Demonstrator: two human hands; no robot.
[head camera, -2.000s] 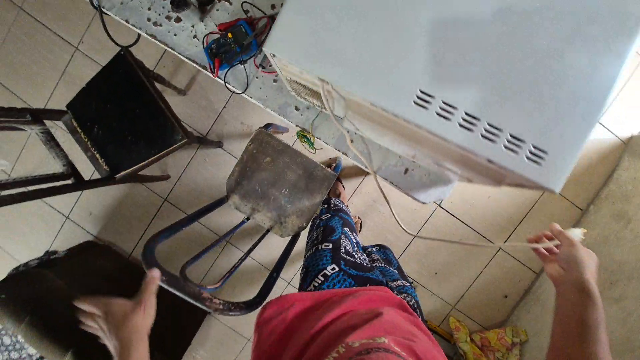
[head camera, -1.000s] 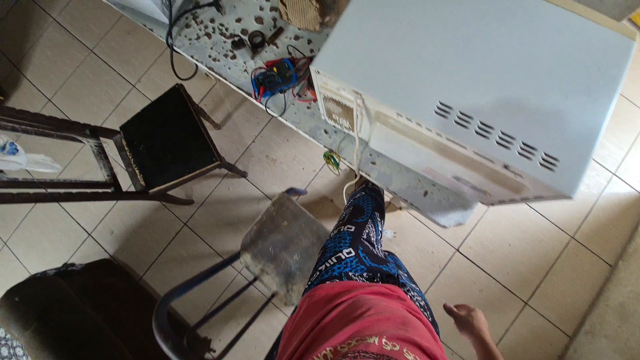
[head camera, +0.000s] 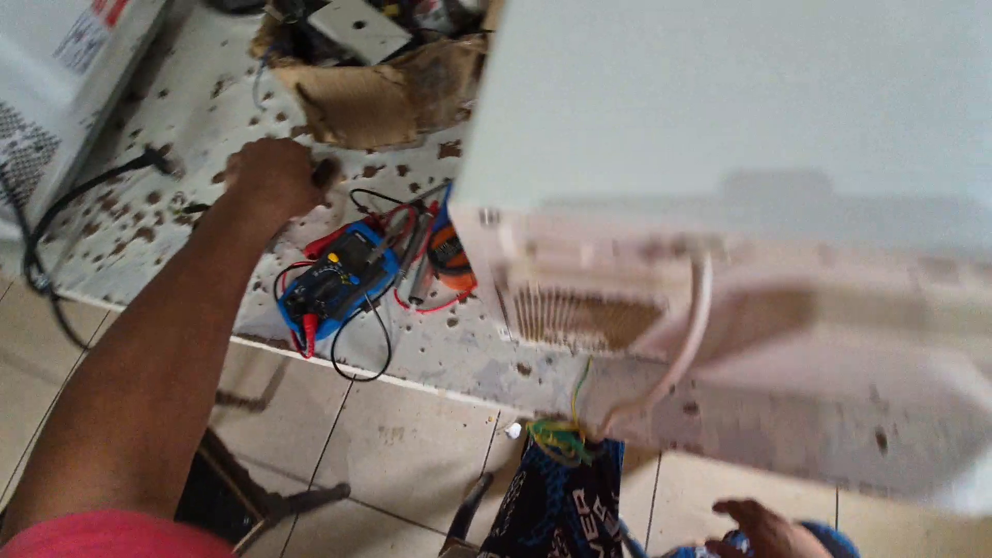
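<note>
My left hand (head camera: 271, 178) reaches over the pitted worktop (head camera: 418, 349), its fingers curled around or against a small dark object (head camera: 324, 172) that I cannot identify. Just below it lies a blue digital multimeter (head camera: 337, 279) with red and black leads. A thin metal tool (head camera: 420, 267) and an orange and black round object (head camera: 451, 252) are beside the meter. At the bottom right my right hand (head camera: 756, 527), blurred and partly cut off, is below the worktop edge with its fingers apart. A white metal-cased appliance (head camera: 728, 101) stands on the right, a pale power cord (head camera: 694, 325) hanging from its back.
A torn cardboard box (head camera: 356, 105) with mixed parts sits at the back. On the left are another white appliance (head camera: 54, 70) and a black cable (head camera: 85, 186). Green and yellow wires (head camera: 562, 440) hang at the worktop's edge. A dark chair (head camera: 217, 496) stands on the tiled floor.
My left hand has come over the worktop near the cardboard box. My right hand held the pale cord's end two seconds ago and has let it go. The view is now much closer to the worktop.
</note>
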